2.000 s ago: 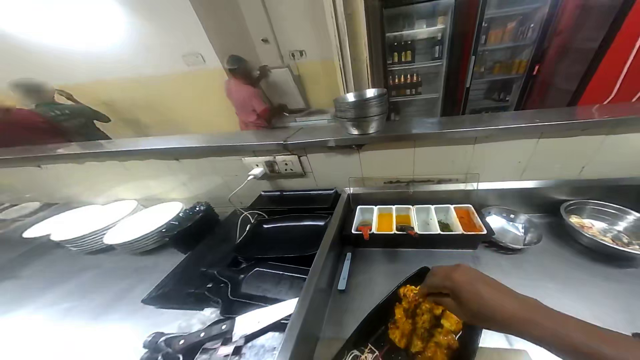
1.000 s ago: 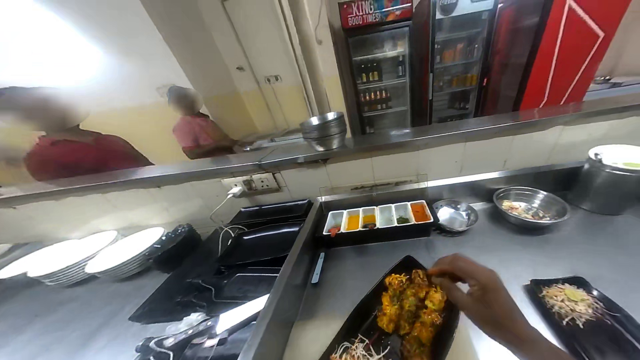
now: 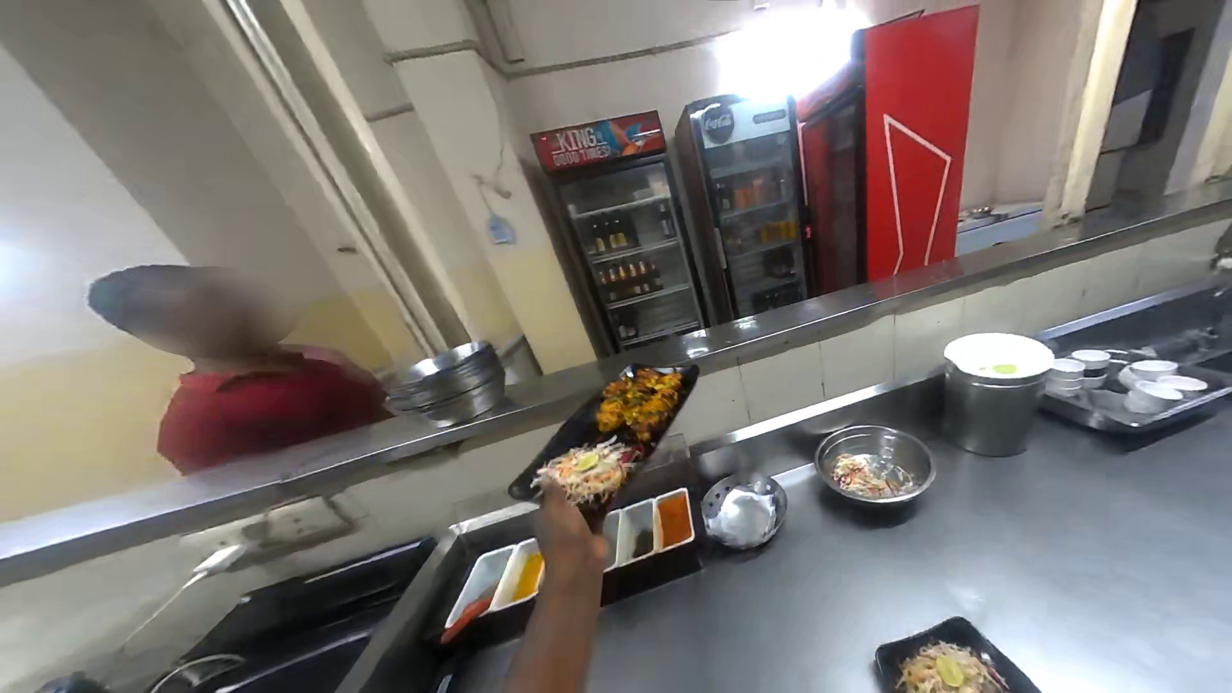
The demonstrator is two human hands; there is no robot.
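Observation:
My left hand [image 3: 570, 539] is raised over the seasoning box and grips the near end of a long black plate [image 3: 561, 445], its thumb on top; the fingers beneath are mostly hidden. The plate is level with the ledge's edge. Orange-yellow cooked pieces [image 3: 639, 404] lie on its far part, and shredded salad with a lemon slice [image 3: 587, 469] on its near part. Below is the black box of white seasoning tubs [image 3: 674, 518]. A second black plate [image 3: 890, 655] with shredded salad [image 3: 948, 671] stands at the bottom right. My right hand is not in view.
Steel ledge [image 3: 828, 310] crosses the view, with stacked steel bowls [image 3: 448, 385] on it. A person in red [image 3: 260, 404] stands beyond. On the counter are a perforated steel bowl [image 3: 744, 510], a salad bowl [image 3: 874, 467], a steel container [image 3: 991, 409] and a tray [image 3: 1107, 416] of small white cups.
The plate of cooked pieces has been lifted from the counter up to the ledge. My right hand, earlier at the food, has left the view. The view has swung right.

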